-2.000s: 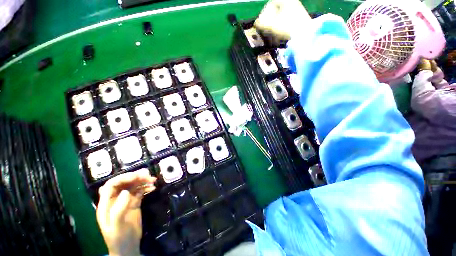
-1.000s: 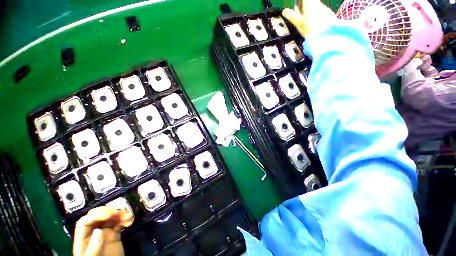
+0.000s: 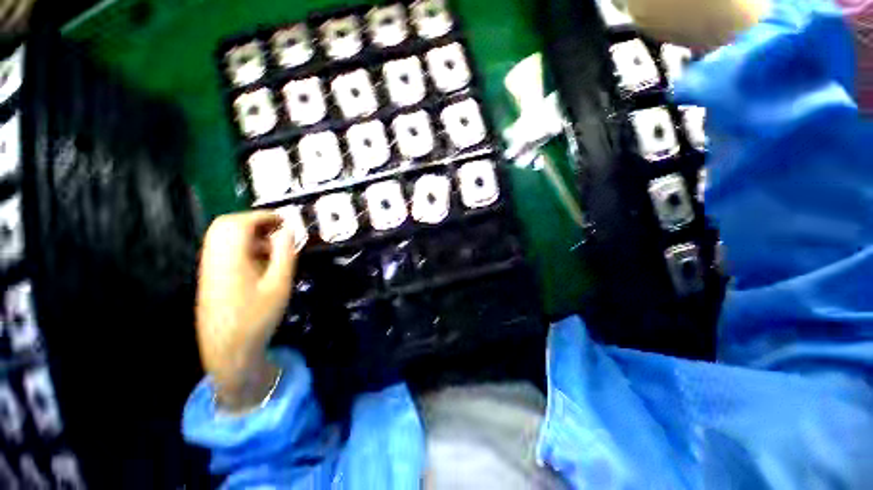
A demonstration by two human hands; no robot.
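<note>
The black working tray (image 3: 431, 258) lies in front of me, with four rows of silver-white metal parts (image 3: 386, 206) and dark pockets without parts nearer me. My left hand (image 3: 244, 297) is at the tray's left edge, thumb and fingertips closed on the metal part (image 3: 291, 228) at the left end of the fourth row. The fingers partly cover this part. My right hand (image 3: 699, 19) is blurred and cut off by the top edge, over the right tray stack (image 3: 598, 124); its fingertips and anything in them cannot be made out.
A tall black tray stack (image 3: 115, 239) stands at left, with parts along the far left edge. A crumpled white cloth (image 3: 532, 105) and a thin rod (image 3: 563, 191) lie on the green surface between the working tray and right stack. A pink edge shows at top right.
The view has swung left and down, so the trays appear further right and higher. My left hand has gone from the fourth row's second part to its left-end part. The right hand stays over the right stack.
</note>
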